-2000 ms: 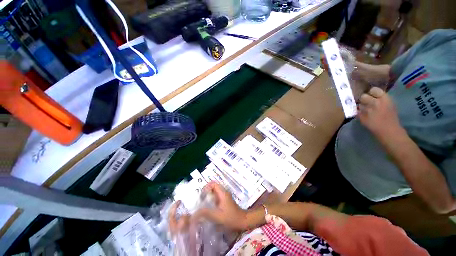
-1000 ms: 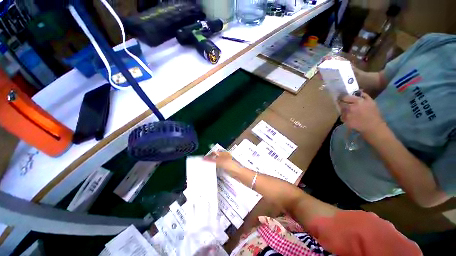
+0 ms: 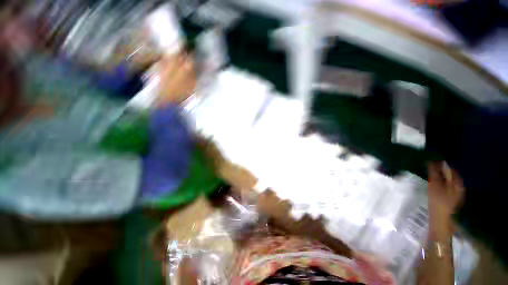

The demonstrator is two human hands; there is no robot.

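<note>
The picture is strongly blurred. White boxes [image 3: 301, 161] lie in a dense overlapping band across the middle, with a barcode faintly visible at the lower right. My right hand [image 3: 445, 186] is at the right end of the boxes, with its forearm rising from the bottom edge; I cannot tell whether it holds anything. Clear plastic film [image 3: 214, 259] lies bunched at the bottom, in front of my apron. A blurred skin-toned patch under the film may be my left hand, but its fingers do not show.
Another person's hand [image 3: 178, 75] is by a white box at the upper left. That person has a purple and green sleeve. The dark green belt [image 3: 351, 119] carries two separate boxes behind the band. A white post [image 3: 303, 61] stands there. The white shelf edge [image 3: 412, 47] crosses the upper right.
The view has swung left, bringing a different neighbour and more boxes into view. My right hand is now near the right edge. The long white box held upright before me is no longer distinguishable.
</note>
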